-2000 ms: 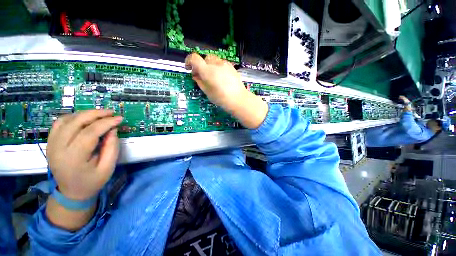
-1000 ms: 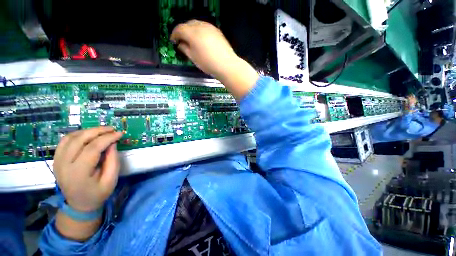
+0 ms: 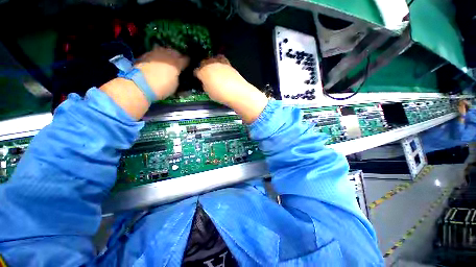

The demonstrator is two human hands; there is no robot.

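Observation:
Both hands are at the dark bin of bright green terminal blocks (image 3: 175,34) behind the rail. My left hand (image 3: 163,72), with a light blue wrist strap (image 3: 137,81), is at the bin's left; its fingers are blurred. My right hand (image 3: 219,75) is at the bin's right side, close to the left, fingers bent down. I cannot tell whether either hand holds a part. Green circuit boards (image 3: 195,148) lie in a row between pale rails, below the hands and partly behind my sleeves.
Blurred red parts (image 3: 124,28) lie in the dark area at left. A white tray (image 3: 297,68) with black components stands right of the bins. Green bench surfaces (image 3: 355,15) are beyond. Another person's hand (image 3: 463,108) shows at the far right.
My left hand has moved from above the boards up to the green parts bin. My right hand has shifted lower and right in the picture. The camera view has also shifted.

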